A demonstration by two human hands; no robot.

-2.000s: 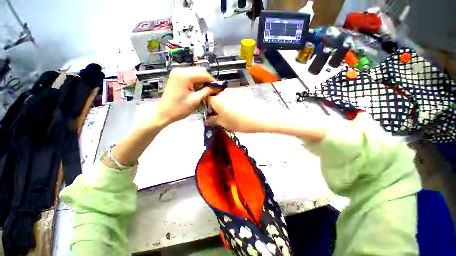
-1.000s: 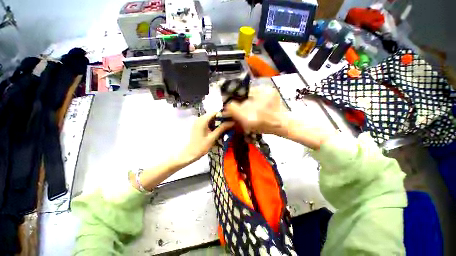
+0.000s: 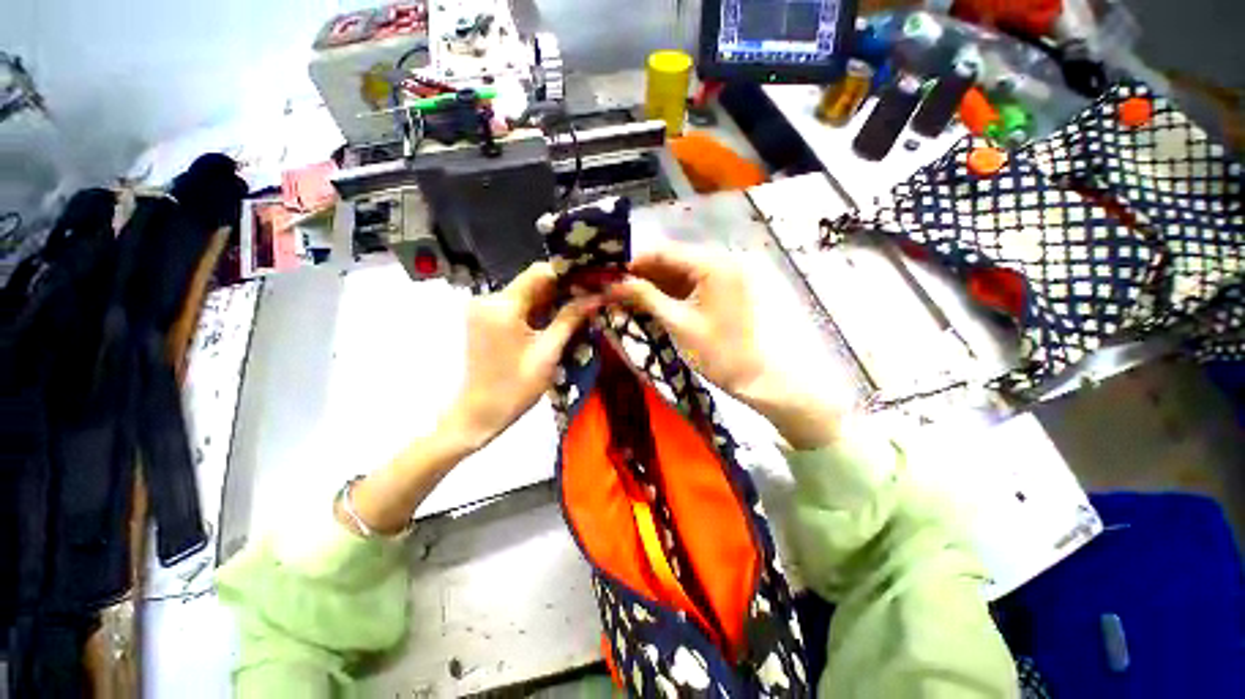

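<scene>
A bag body (image 3: 778,621) in navy-black cloth with a cream print hangs over the table's front edge, its opening towards me and showing the orange-red lining. Its strap end tab (image 3: 590,235) stands up above my fingers, in front of the sewing machine head (image 3: 485,205). My left hand (image 3: 508,348) pinches the bag just below the tab from the left. My right hand (image 3: 703,321) pinches it from the right, the fingertips of both hands nearly meeting. The needle is not clearly visible.
A strap pile (image 3: 82,396) of black bands lies at the left. Patterned bags (image 3: 1051,232) with orange spots lie at the right. A control screen (image 3: 778,34), a yellow container (image 3: 668,93) and small bottles (image 3: 888,112) stand behind. A blue bin or seat (image 3: 1133,587) is at lower right.
The hands have moved from the machine towards me, and the tab, blurred a second ago, now stands upright between them. The right hand has drawn in lower, and the machine head is uncovered.
</scene>
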